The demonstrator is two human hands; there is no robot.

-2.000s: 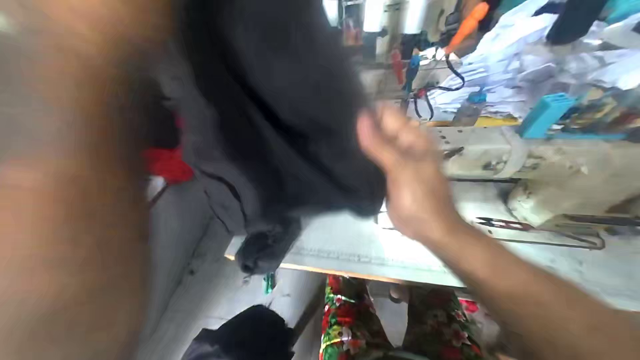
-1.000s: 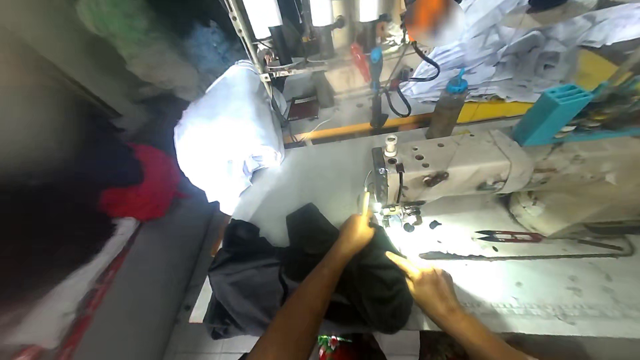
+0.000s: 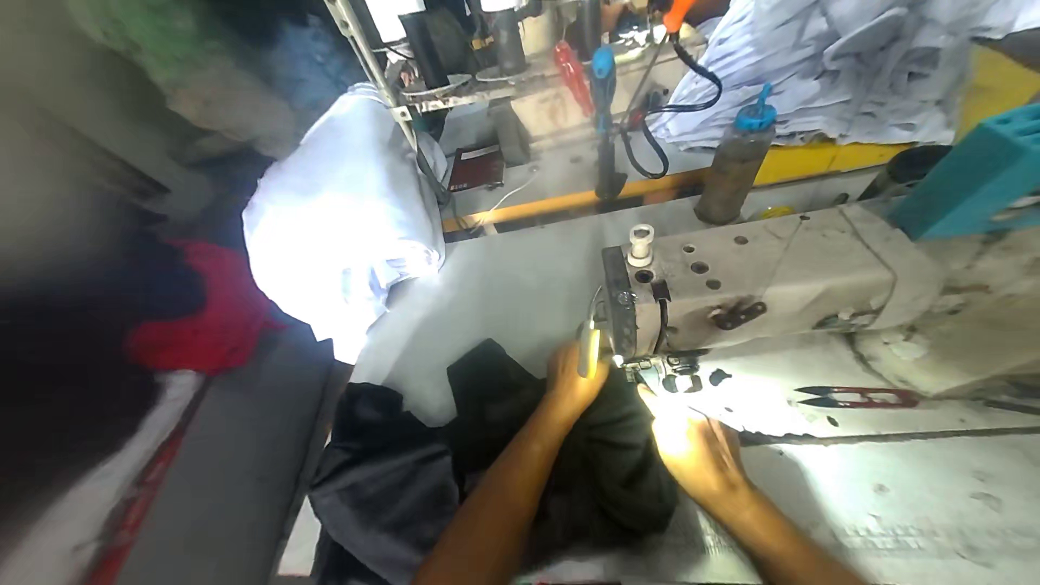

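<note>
A black cloth garment (image 3: 398, 479) is spread over the near left of the table, its far right part at the needle end of a sewing machine (image 3: 764, 276). On that part rests my left hand (image 3: 575, 380), just left of the presser foot, beside a lit yellow-white lamp (image 3: 593, 349). My right hand (image 3: 695, 447) lies at the cloth's right edge, index finger pointing to the presser foot, fingers partly bent. Whether either hand pinches the cloth is unclear. Red-handled thread snips (image 3: 861, 397) lie right of the needle area.
Folded white cloth (image 3: 341, 211) sits at the table's left edge. Behind the machine stand a bottle with a blue cap (image 3: 735, 162), screwdrivers (image 3: 604, 106) and a thread stand (image 3: 366, 57). A teal holder (image 3: 975, 175) is on the right, white fabric (image 3: 829, 73) behind, red cloth (image 3: 207, 309) left.
Two seconds ago the black cloth was held up before the camera; one second ago it lay at the machine under both hands. Since then the hands have stayed near the presser foot. The view has shifted.
</note>
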